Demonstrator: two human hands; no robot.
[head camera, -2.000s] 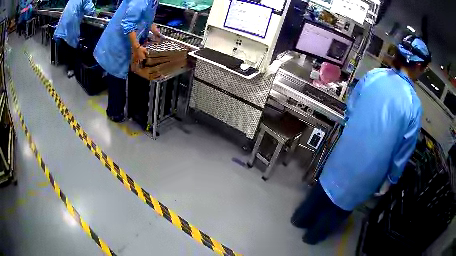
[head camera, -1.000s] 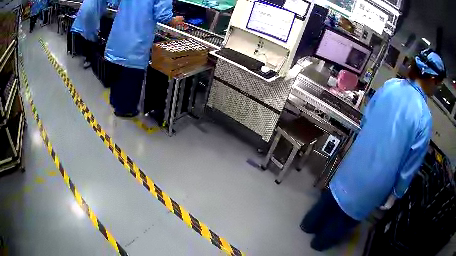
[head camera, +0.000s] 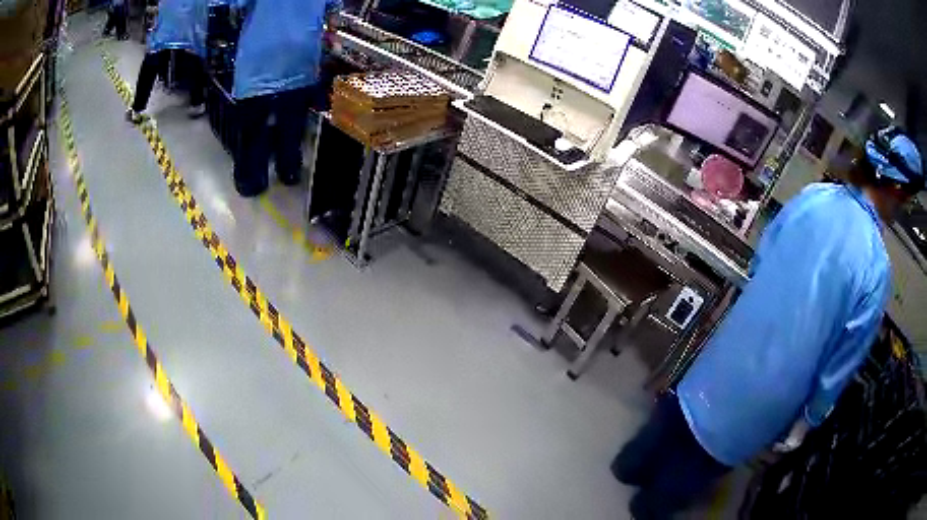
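Neither of my hands is in the picture. Nearest in front of me is the grey floor (head camera: 407, 345) with two lines of yellow-black marking tape (head camera: 266, 317). At the right, a person in a blue smock (head camera: 788, 325) stands turned away, with a gloved hand low beside dark upright carriers (head camera: 854, 447). A stack of brown cardboard boxes or dividers (head camera: 391, 107) sits on a metal-framed stand (head camera: 368, 198), with a pale gridded sheet on top.
A pale workstation (head camera: 529, 198) with a screen stands mid-view, with a brown-topped stool (head camera: 622, 279) to its right. A second monitor (head camera: 724, 117) is behind. More people in blue smocks (head camera: 280, 51) are at the line. A rack (head camera: 25, 193) stands at the left edge.
The view has shifted so the scene sits further right and more of the left rack shows. The person by the brown stack has let go of it and moved left, away from it.
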